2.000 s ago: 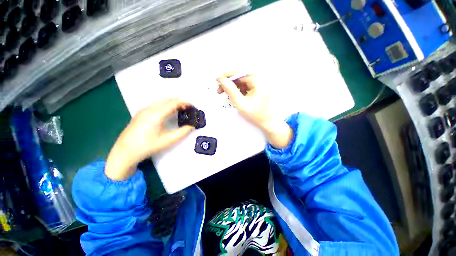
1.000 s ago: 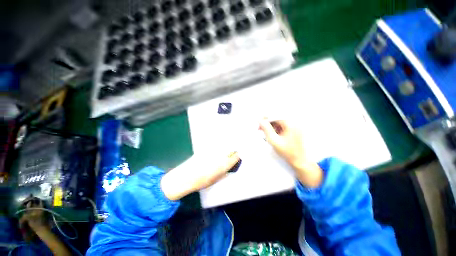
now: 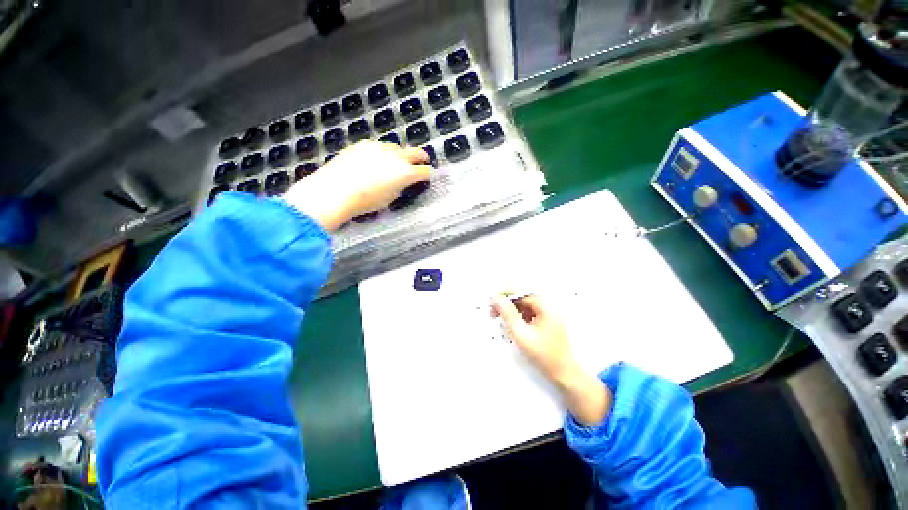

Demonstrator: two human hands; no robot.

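My left hand is over the front rows of the blister tray, palm down, with fingertips on a black square housing at the tray's front part; the fingers partly hide it. My right hand is above the middle of the white board, thumb and fingers pinched around a slim tool that is barely visible. One black housing with a pale face mark lies on the board's upper left. Tiny dark specks lie near the right fingertips.
The blister tray tops a stack behind the board. A blue control box with knobs stands at right, a clear jar on it. A thin tube runs to the board. Another housing tray is at far right. Another person's hand shows at lower left.
My left hand has moved from the board up and away to the tray. The housings at the board's near side are gone from it. The view has tilted up; my right hand stays over the board.
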